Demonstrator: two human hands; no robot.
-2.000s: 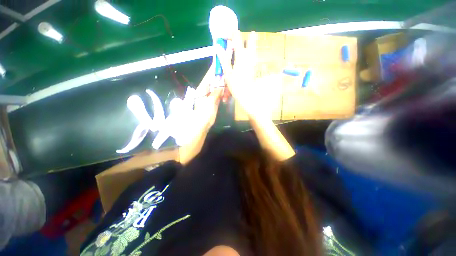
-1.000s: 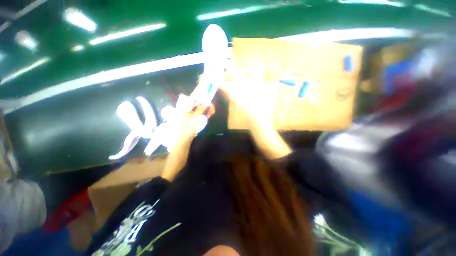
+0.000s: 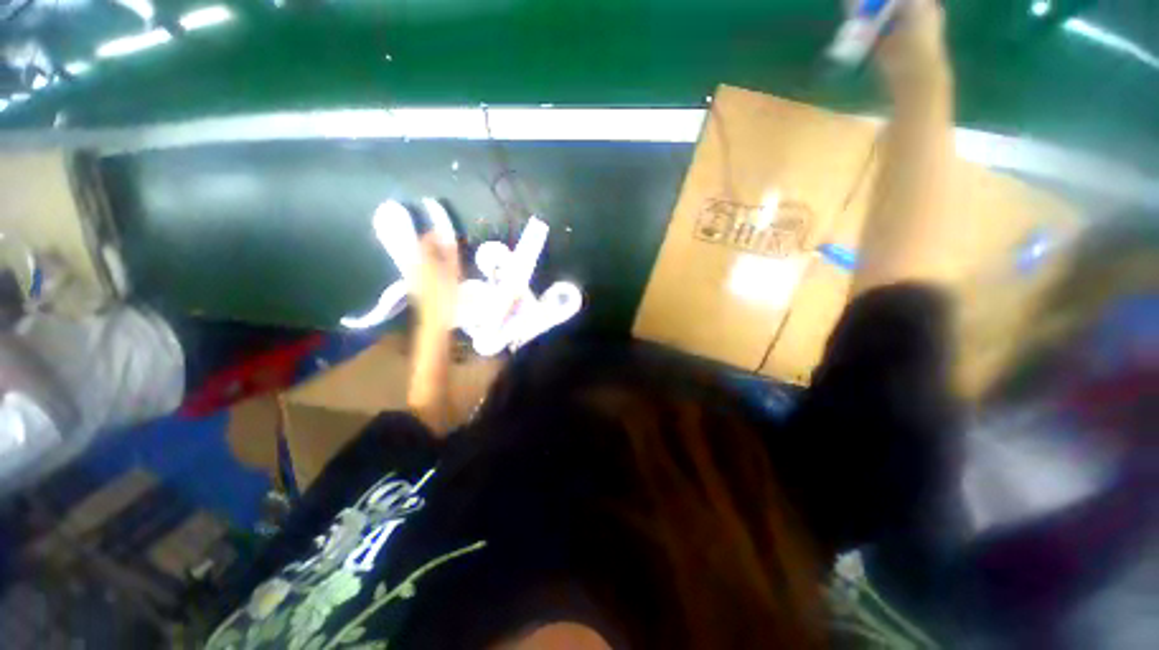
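White insoles lie in a loose pile on the dark green bench, glaring. My left hand reaches over the pile's left part, its fingers at a narrow insole; its grip is unclear. My right hand is stretched over the green belt at the upper right, partly cut by the top edge. It holds a blurred whitish insole with blue on it. A blue piece lies on the cardboard sheet, partly beside my right forearm. Another blue piece lies farther right.
A pale rail runs between bench and green belt. Thin reddish wires or threads lie above the pile. An open carton is below the bench edge. Blurred white bundles stand at the left, and blurred shapes fill the far right.
My hands have moved apart. The insole formerly held at centre is gone from there; my right hand has reached to the upper right, my left to the pile. The view has turned.
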